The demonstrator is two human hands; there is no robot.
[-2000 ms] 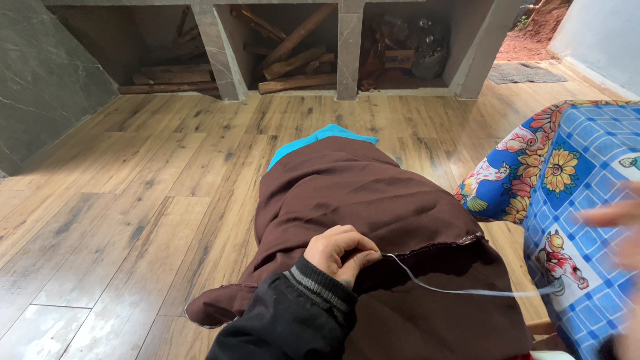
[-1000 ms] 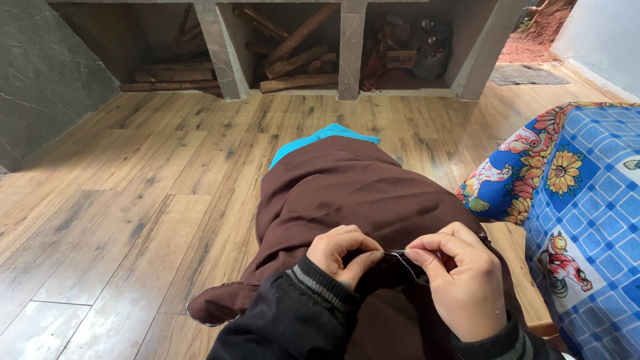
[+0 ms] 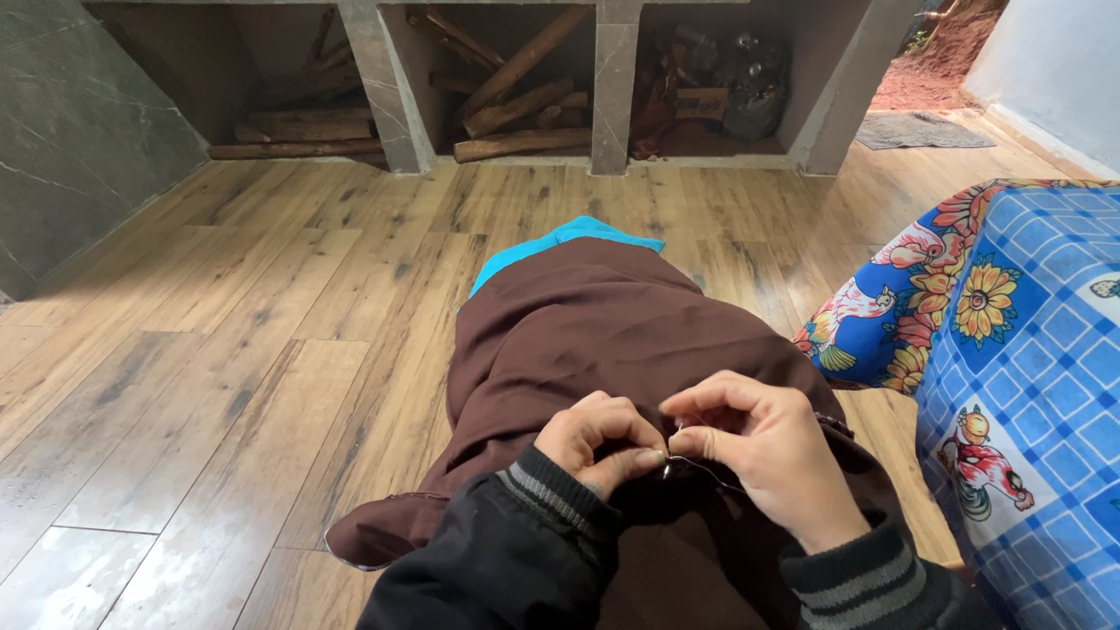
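Note:
A large brown cloth [image 3: 595, 332] lies across my lap, with a bright blue fabric [image 3: 560, 236] showing past its far end. My left hand [image 3: 604, 442] pinches the cloth's edge between thumb and fingers. Close against its right side, my right hand [image 3: 757, 446] has its thumb and index finger drawn near each other at a light thread [image 3: 713, 472]. A small shiny tip, perhaps a needle, shows just below the left fingertips. Whether the right fingers grip the needle or only the thread cannot be made out.
At the right stands a table with a blue checked, flower-and-rooster tablecloth [image 3: 1041, 350]. Beyond the wooden floor [image 3: 219, 376], stone-faced niches hold firewood logs [image 3: 525, 105] and a filled plastic bag [image 3: 757, 105]. A grey mat [image 3: 923, 129] lies by the doorway at the upper right.
My right hand, first out at the right with the thread stretched from the cloth, came in beside my left hand. Since one second ago its fingers have lifted and shifted slightly.

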